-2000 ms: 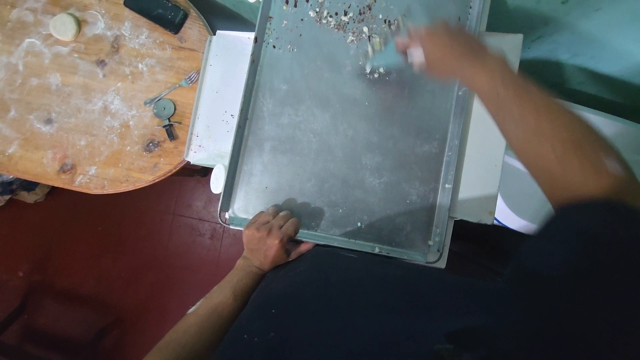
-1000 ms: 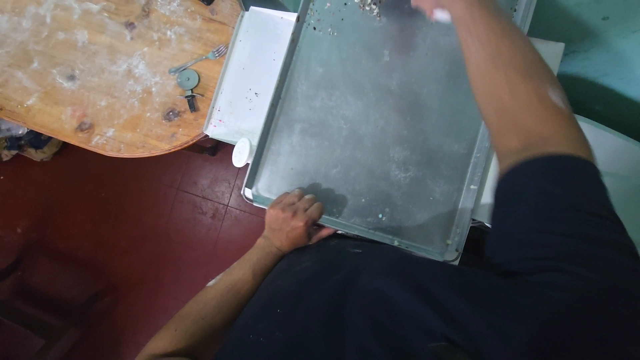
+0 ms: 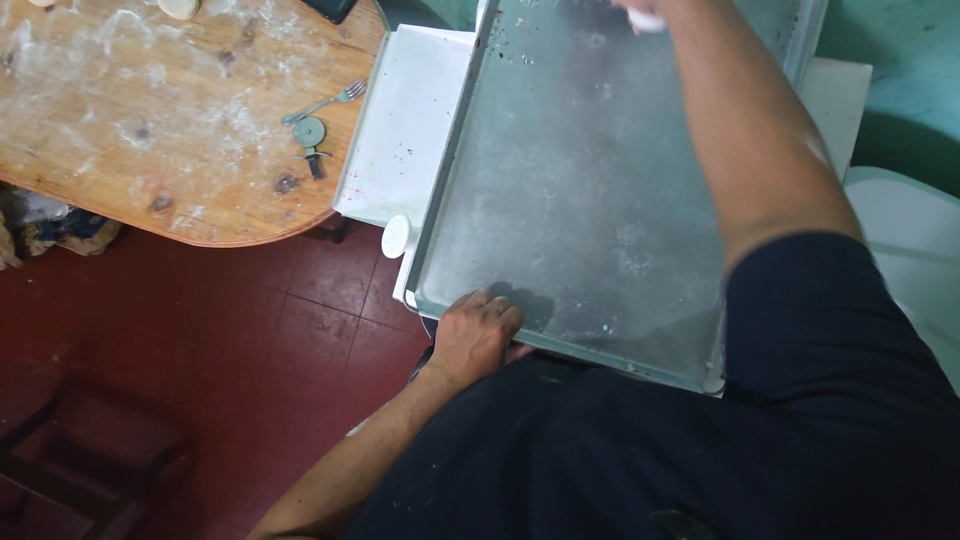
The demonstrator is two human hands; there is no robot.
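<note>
A large metal baking tray (image 3: 585,187) lies in front of me, with dark crumbs near its upper left side and a thin whitish film on its surface. My left hand (image 3: 480,330) grips the tray's near rim close to the left corner, fingers over the edge. At the top edge of the view my right hand (image 3: 645,11) is mostly cut off; something white shows at it, and what it holds cannot be made out. The right forearm reaches over the tray's right part.
A floury wooden table (image 3: 150,135) at left bears a fork (image 3: 324,103), a pizza cutter (image 3: 310,142), a dough piece (image 3: 178,6) and a black phone (image 3: 330,6). A white metal surface (image 3: 409,112) with a round white knob (image 3: 396,237) adjoins the tray. A chair (image 3: 67,480) stands lower left.
My right hand has moved away from me toward the tray's far part, and the crumb pile seen under it earlier is out of view. The left hand stays on the near rim.
</note>
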